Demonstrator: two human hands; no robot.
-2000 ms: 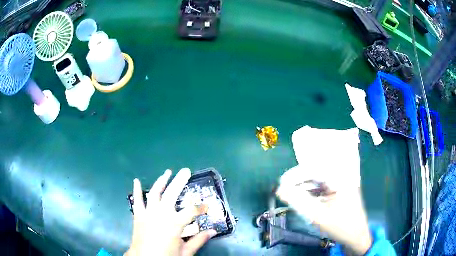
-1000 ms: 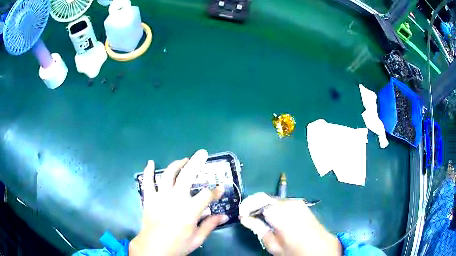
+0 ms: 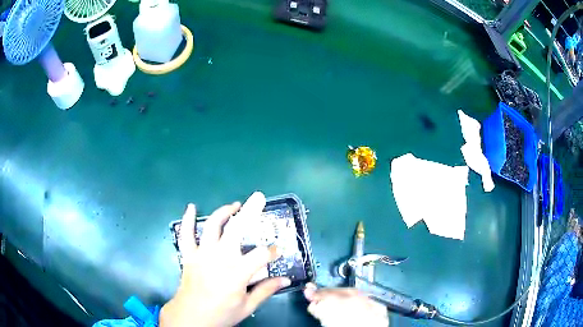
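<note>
An open black camera housing (image 3: 302, 239) with a circuit board (image 3: 289, 257) inside lies near the front edge of the green mat. My left hand (image 3: 220, 265) lies across the housing and holds it, fingers spread over its left part, thumb near its lower edge. A thin pale wire shows at the housing's right side. My right hand (image 3: 348, 308) is at the housing's lower right corner, its fingertips close together; whether it holds anything cannot be seen. A grey metal screwdriver (image 3: 396, 298) with a brass-coloured tip lies just beyond and right of my right hand.
A crumpled amber clump (image 3: 362, 160) lies mid-bench. White paper (image 3: 433, 195) and a crumpled strip (image 3: 474, 150) lie right, beside a blue screw bin (image 3: 495, 144). Fans (image 3: 31, 29) and a white bottle (image 3: 157, 32) in a yellow ring (image 3: 167, 66) stand far left. A black unit (image 3: 302, 13) is at the far edge.
My right hand has moved from above the white paper to the housing's lower right corner, then slightly lower, uncovering the screwdriver. My left hand has stayed on the housing. The view has shifted.
</note>
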